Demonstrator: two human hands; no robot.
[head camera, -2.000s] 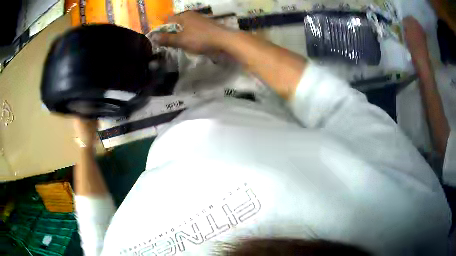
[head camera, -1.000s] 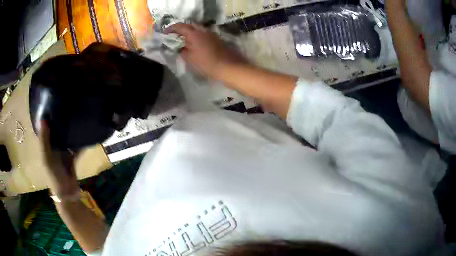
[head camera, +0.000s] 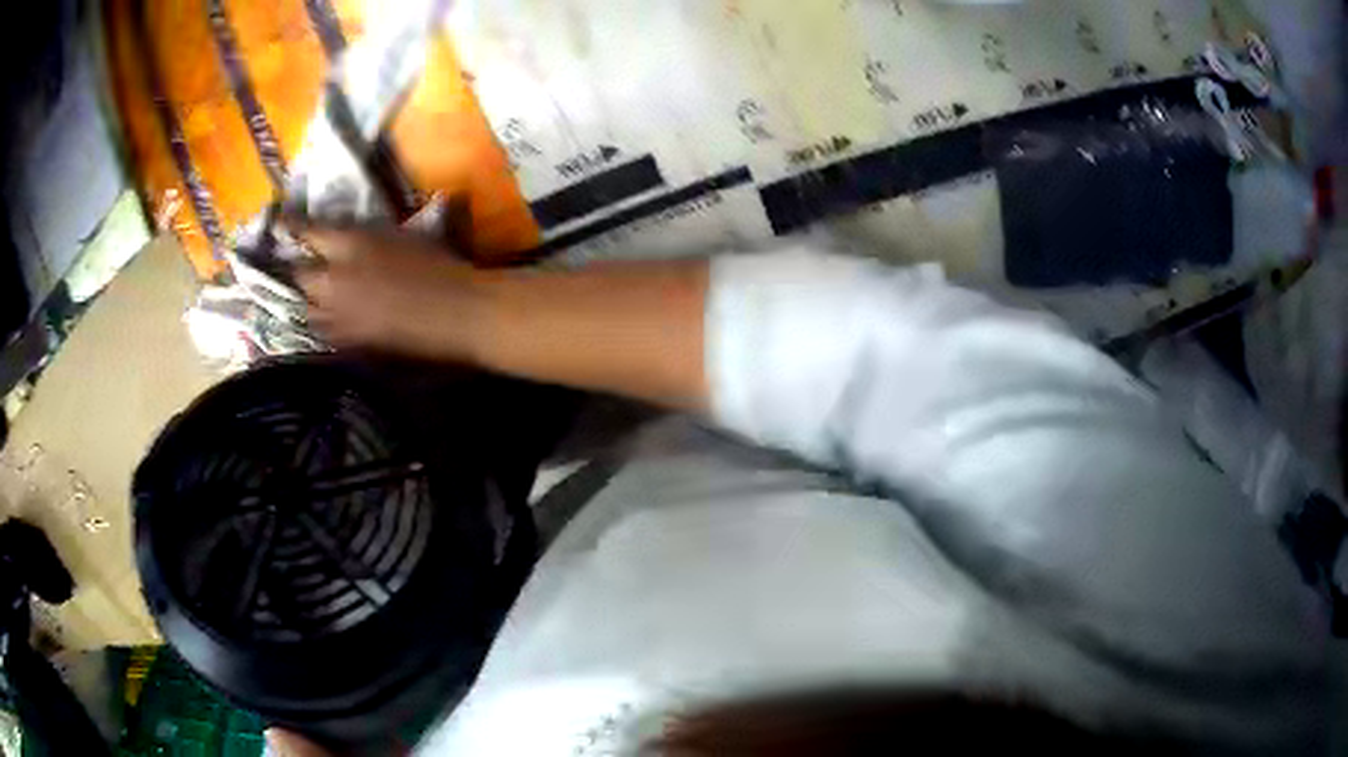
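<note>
A black fan unit (head camera: 288, 518) is held in front of me at the lower left, its round slotted grille facing up. My right hand (head camera: 370, 289) is closed on a crumpled white cloth (head camera: 259, 318) just above the fan's upper edge. The cloth and hand are blurred. Of my left hand (head camera: 293, 744), only a small bit of skin shows at the fan's lower edge; the fan hides the rest, so its grip cannot be seen. The fan's base is dark and partly hidden beside my shirt.
Orange printed carton (head camera: 458, 148) lies at the upper left and a white-black carton sheet (head camera: 710, 89) beyond my arm. A dark bagged part (head camera: 1116, 215) lies right, near a white cable (head camera: 1234, 104). Brown cardboard (head camera: 89, 370) is at left, a green crate (head camera: 192, 710) below.
The fan has turned so its grille shows and has come lower, nearer my body. My right hand moved left and down with the cloth. My left hand is now mostly hidden.
</note>
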